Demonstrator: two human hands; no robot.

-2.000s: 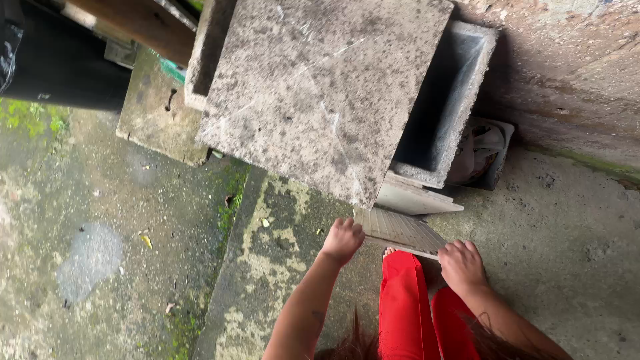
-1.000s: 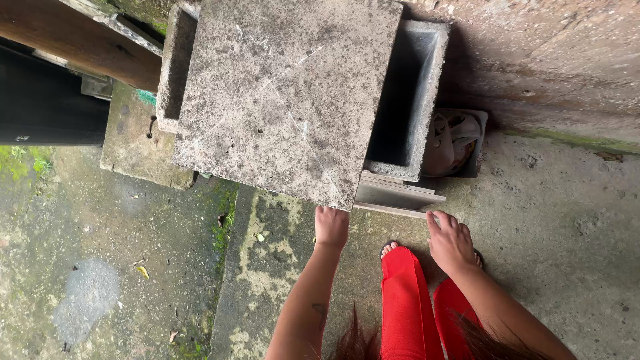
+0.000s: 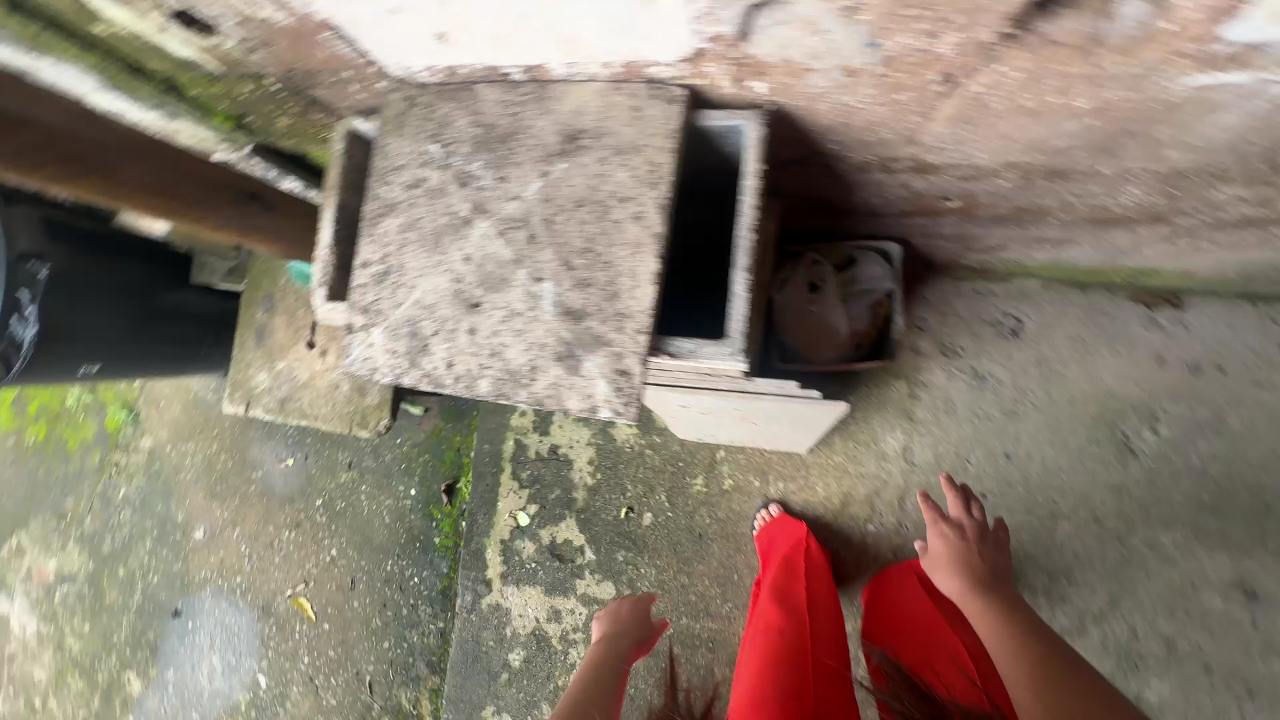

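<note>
My left hand [image 3: 628,628] hangs low over the mottled concrete floor, nothing visible in it, its fingers partly curled and blurred. To the right, my right hand [image 3: 966,542] is spread with its fingers apart, holding nothing, beside my red-trousered legs. Ahead, a pale flat panel [image 3: 745,418] leans with other thin panels against the front of a rectangular concrete trough [image 3: 748,240]. A speckled stone slab [image 3: 520,250] lies over much of the trough. Neither hand touches the panels or the slab.
A square bin [image 3: 895,300] with cloth-like things inside stands right of the trough, by a rough wall [image 3: 1000,150]. At the left are a brown beam [image 3: 150,160], a black container [image 3: 130,300] and a low concrete block [image 3: 300,370]. Green moss grows along a floor seam.
Both hands have let go of the panel and drawn back toward my body. The panel, held between them two seconds ago, now leans by the trough. The view has shifted.
</note>
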